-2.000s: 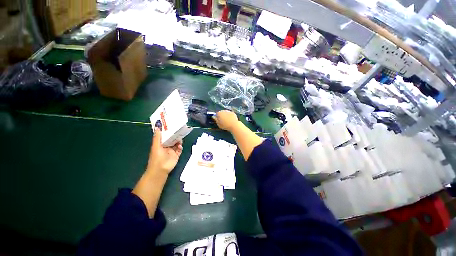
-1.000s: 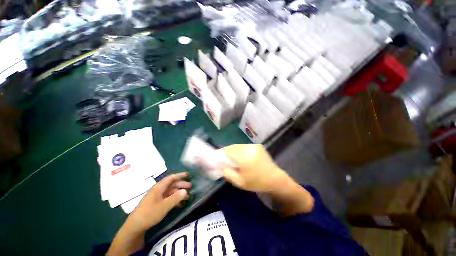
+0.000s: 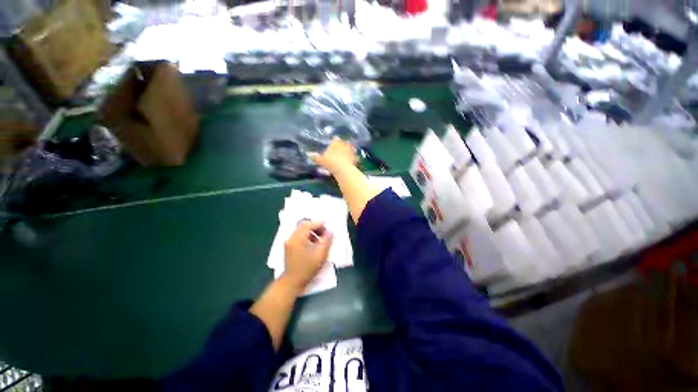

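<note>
My left hand point(image 3: 306, 251) is over the fanned pile of flat white printed cartons point(image 3: 340, 230), fingers curled; whether it grips one is unclear. My right hand point(image 3: 337, 157) reaches out to the dark bagged items point(image 3: 286, 158) beside a clear crinkled plastic bag point(image 3: 325, 111). Its fingers touch or overlap the right end of the dark items; a grip cannot be made out in the blur. Small white slips point(image 3: 392, 185) lie right of my right forearm. Open white cartons point(image 3: 490, 187) with raised flaps stand in rows at right.
An open brown box point(image 3: 164, 115) and bagged dark goods point(image 3: 61, 168) are at left on the green belt point(image 3: 153, 260). A pale oval piece point(image 3: 417, 105) lies at the far side. Bagged goods are heaped behind. A red object point(image 3: 670, 256) is under the rows.
The view has swung back left. My right hand has moved from the near belt edge out to the dark items, and the small white thing it held is gone from it. My left hand is now over the pile.
</note>
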